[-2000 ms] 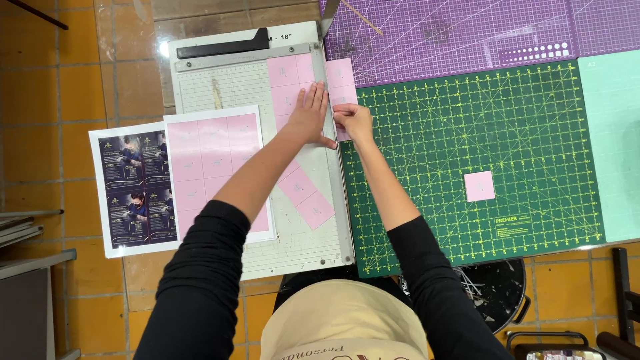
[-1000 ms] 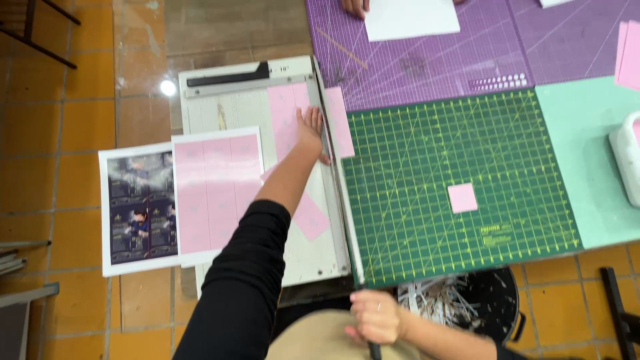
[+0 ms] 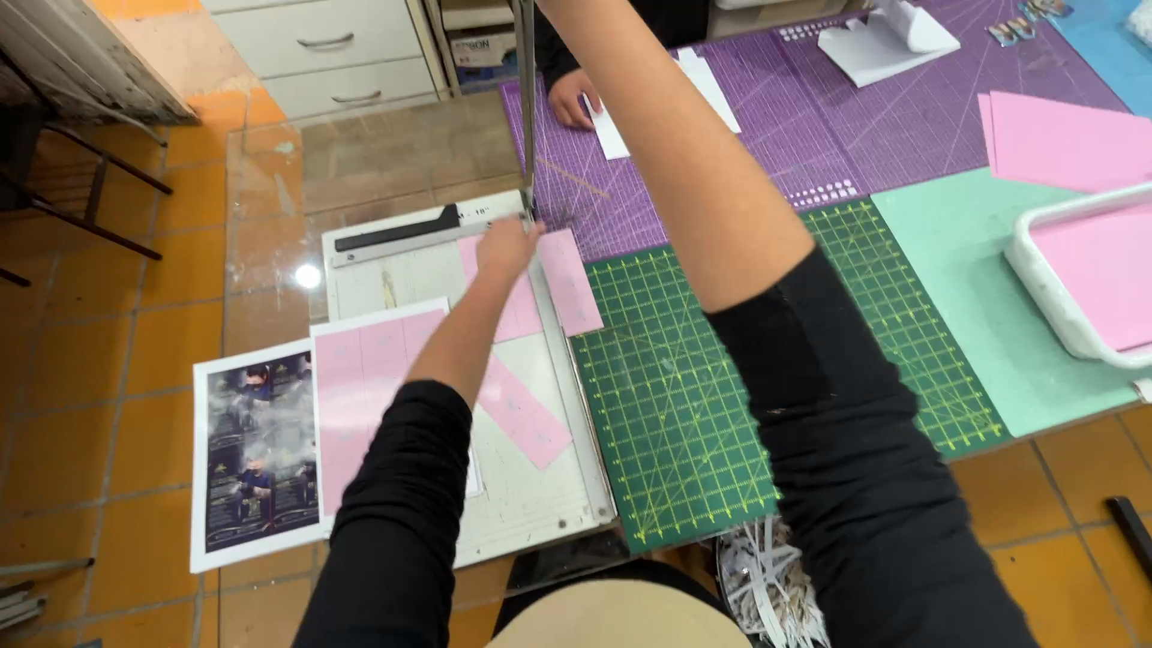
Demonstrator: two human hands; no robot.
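Note:
My left hand (image 3: pixel 506 249) presses on a pink printed sheet (image 3: pixel 520 310) near the top of the guillotine paper cutter (image 3: pixel 531 382). The cutter's blade arm (image 3: pixel 528 99) stands raised. My right forearm reaches up past the frame's top edge, so that hand is hidden from view. A pink strip (image 3: pixel 571 281) lies just right of the cutting edge, partly over the green cutting mat (image 3: pixel 684 396). Another pink strip (image 3: pixel 526 412) lies slanted on the cutter bed. At its left are a pink printed sheet with a white border (image 3: pixel 337 432) and a dark printed photo sheet (image 3: pixel 261 454).
A co-worker's hand (image 3: pixel 573 97) rests by white paper (image 3: pixel 612 135) on the purple mat (image 3: pixel 747 171). On the right are pink sheets (image 3: pixel 1071 139) and a white tray (image 3: pixel 1080 333) on a light green mat. A bin of paper scraps (image 3: pixel 765 576) is below the table.
The blade arm has swung up from its lowered position, and my right hand has gone from its handle near me to beyond the top edge. The view has shifted.

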